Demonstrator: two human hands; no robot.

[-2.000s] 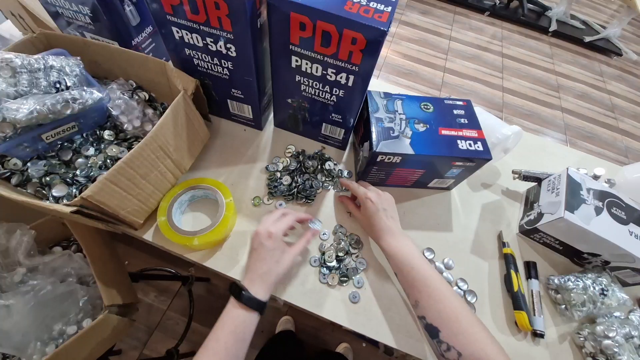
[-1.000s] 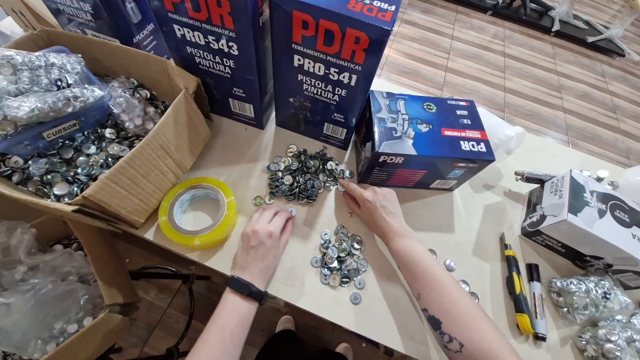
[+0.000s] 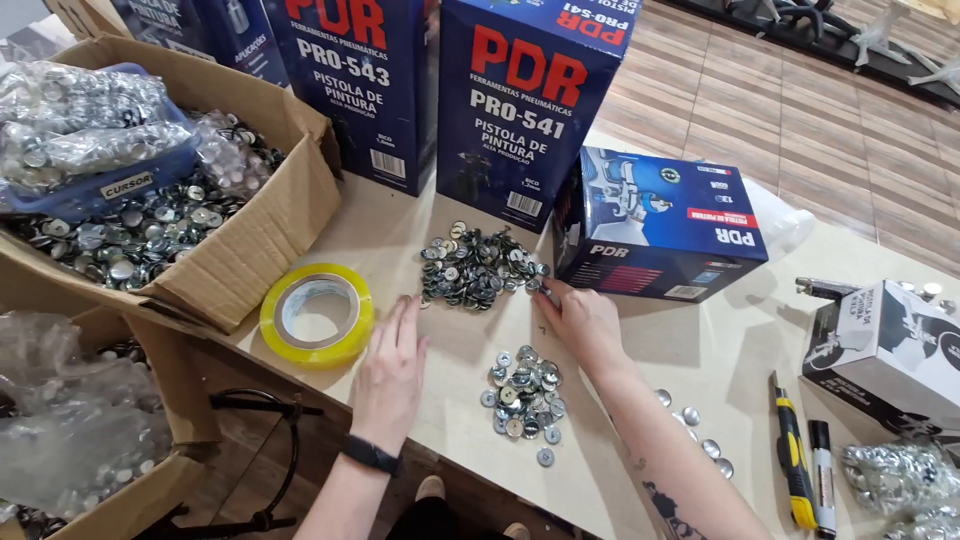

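A heap of small round metal buttons (image 3: 476,270) lies on the table in front of the blue spray gun boxes. My right hand (image 3: 581,319) is at the heap's right edge, thumb and forefinger on a metal button there. Palm down, my left hand (image 3: 390,367) rests on the table between the heap and a roll of yellow tape (image 3: 356,319), its fingers extended by the heap's left edge; nothing shows in it. Nearer the table's front edge is a smaller pile of metal buttons (image 3: 525,397). Several domed metal pieces (image 3: 691,416) lie beside my right forearm.
An open cardboard box (image 3: 247,247) of metal buttons, with a blue plastic bin (image 3: 67,202) of bagged pieces, stands at left. Blue boxes (image 3: 517,112) line the back. At right are a utility knife (image 3: 792,457), a marker (image 3: 822,480), a white-and-black box (image 3: 892,360) and bagged pieces (image 3: 892,476).
My left hand has moved from above the smaller pile, where it held a small piece, to the left of the heap. My right hand has stayed at the heap's right edge.
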